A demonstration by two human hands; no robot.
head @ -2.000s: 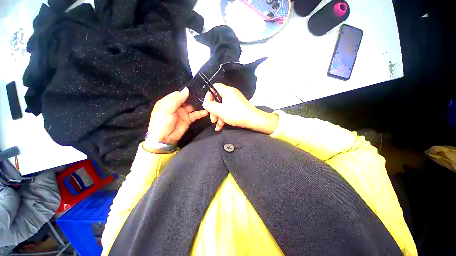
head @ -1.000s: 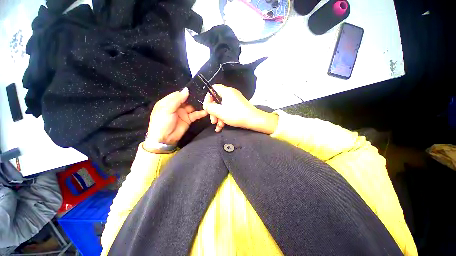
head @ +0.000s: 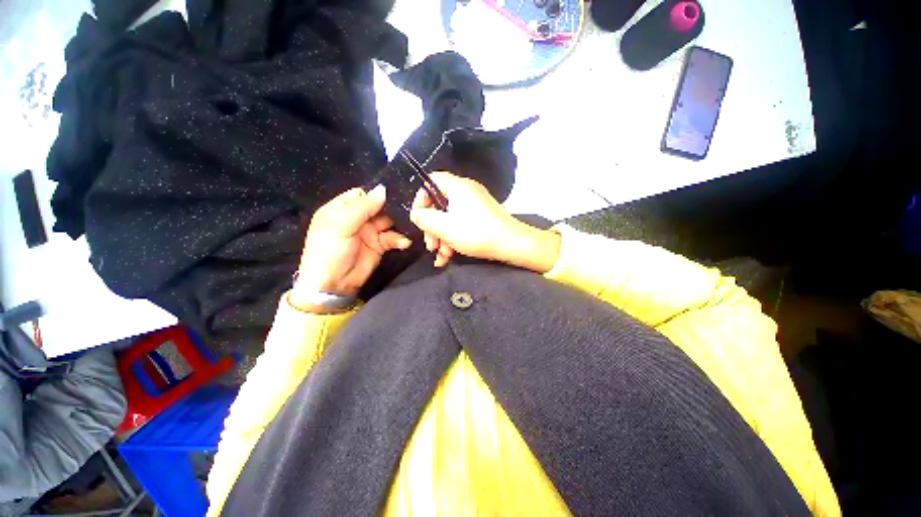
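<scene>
A black garment with tiny light specks (head: 222,162) is heaped over the left of the white table, and part of it reaches between my hands. My left hand (head: 345,242) holds the garment's edge, thumb on top. My right hand (head: 467,217), to the right, is closed on slim dark thread snips (head: 424,180), blades pointing up and left over the cloth. A small bright tip, perhaps a needle, shows at my right fingertips; it is too small to tell. No button shows clearly in the cloth.
A round dish (head: 515,76) with dark discs stands at the far side, beside a black cone with a pink end (head: 663,35). A smartphone (head: 697,104) lies at right, a dark flat bar (head: 29,208) at far left. Red (head: 141,399) and blue (head: 167,444) stools stand lower left, near grey clothing (head: 61,424).
My left fingers have bent and drawn back slightly from my right hand. My right hand and the snips have hardly moved.
</scene>
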